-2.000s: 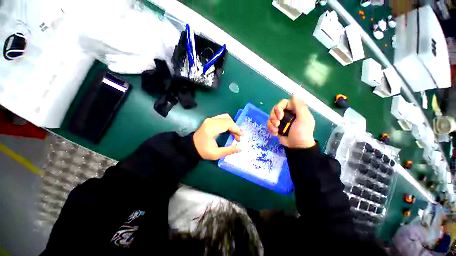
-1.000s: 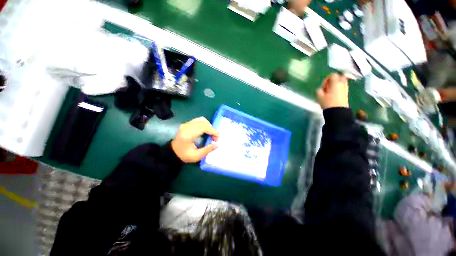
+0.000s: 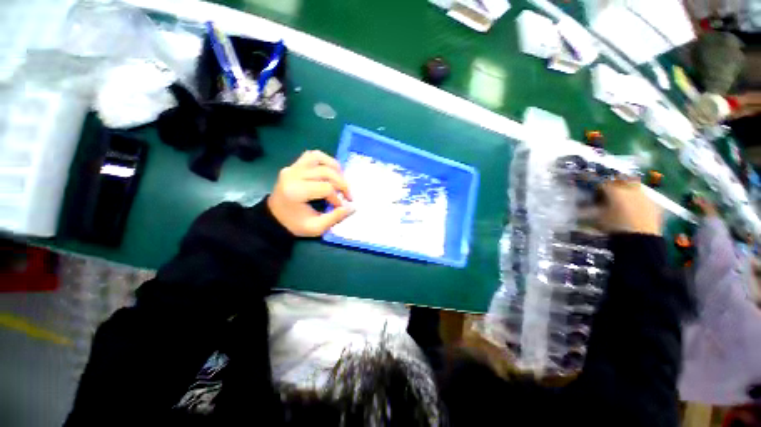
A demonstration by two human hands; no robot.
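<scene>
The blue parts tray [image 3: 473, 218] lies on the green bench, with many tiny white or silvery specks scattered inside. My left hand [image 3: 310, 196] is at the tray's left edge, thumb and index fingertips brought together; whether a tiny part is between them is too small to tell. My right hand [image 3: 632, 207] is blurred over the upper right of the clear blister tray [image 3: 534, 258], at the row of black housings [image 3: 576, 252]. Its fingertips are hidden or blurred, so I cannot tell if it grips a housing.
An open black tool box [image 3: 279, 98] with blue-handled tools, a black bundle [image 3: 219, 142] and a flat black rectangle [image 3: 108, 179] lie left. A black unit [image 3: 435, 70] sits beyond the pale strip. White boxes [image 3: 546, 37] stand farther back. Another person's sleeve [image 3: 724, 308] shows at right.
My right hand first held a black and orange housing over the tray, reached out across the far bench, and is now back over the blister tray. A black unit stands on the far bench. The view has shifted.
</scene>
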